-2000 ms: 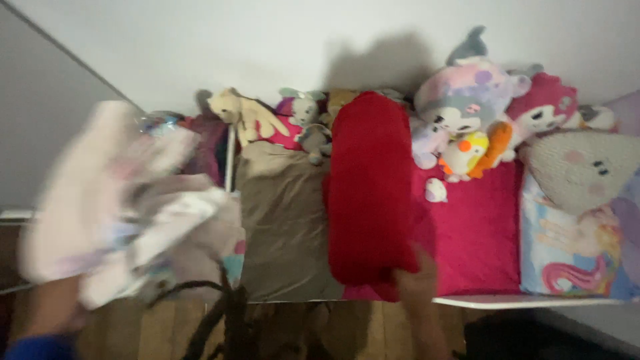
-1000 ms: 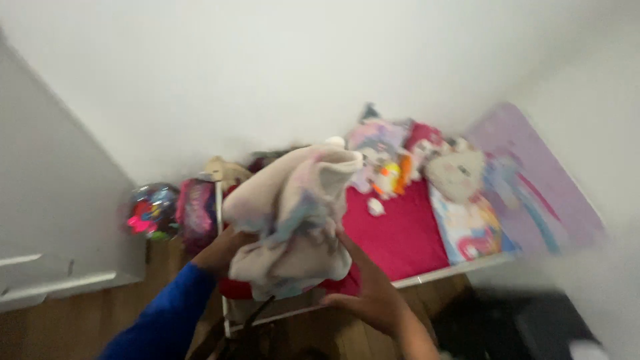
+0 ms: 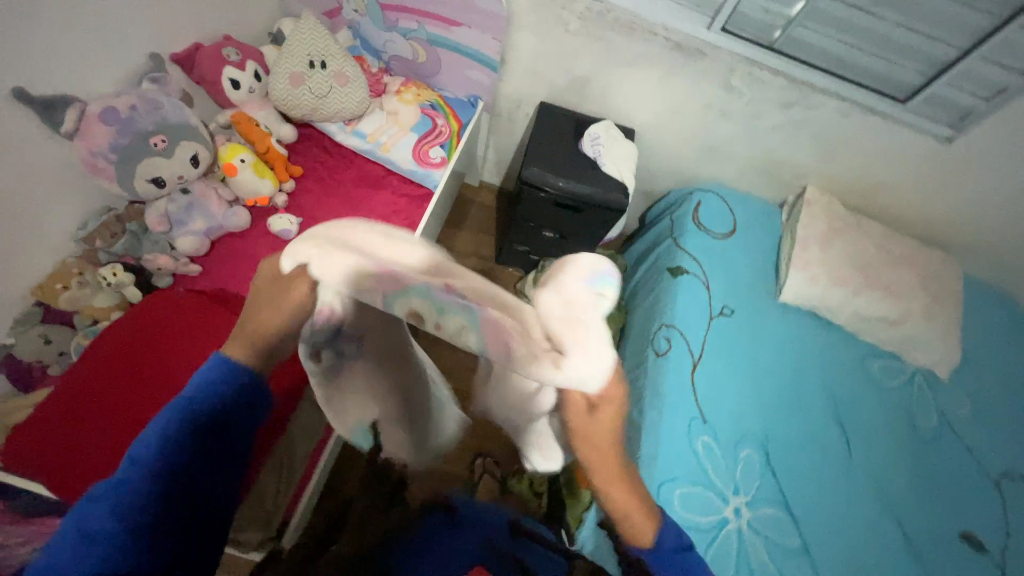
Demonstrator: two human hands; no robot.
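A pale, soft blanket (image 3: 432,296) with pastel pictures hangs between my two hands, over the gap beside the small bed. My left hand (image 3: 276,308) grips its upper left corner, and my right hand (image 3: 596,408) grips its bunched right side. The lower folds dangle and are blurred. Left of the blanket, a folded red blanket (image 3: 120,384) lies on the small bed's crimson sheet (image 3: 360,176). Plush toys stand along the wall there, among them a large pastel plush doll (image 3: 164,152), a yellow plush bird (image 3: 246,172) and a drop-shaped cushion (image 3: 318,72).
A black plastic drawer unit (image 3: 560,176) stands between the beds, with a white cloth (image 3: 612,156) on top. At right is a bed with a turquoise embroidered bedspread (image 3: 760,384) and a pale pillow (image 3: 872,280). The small bed's white side rail (image 3: 452,180) borders the floor gap.
The blanket was bunched between my hands one second ago; now it is spread wider, with my hands farther apart. The view has swung right, bringing the turquoise bed in.
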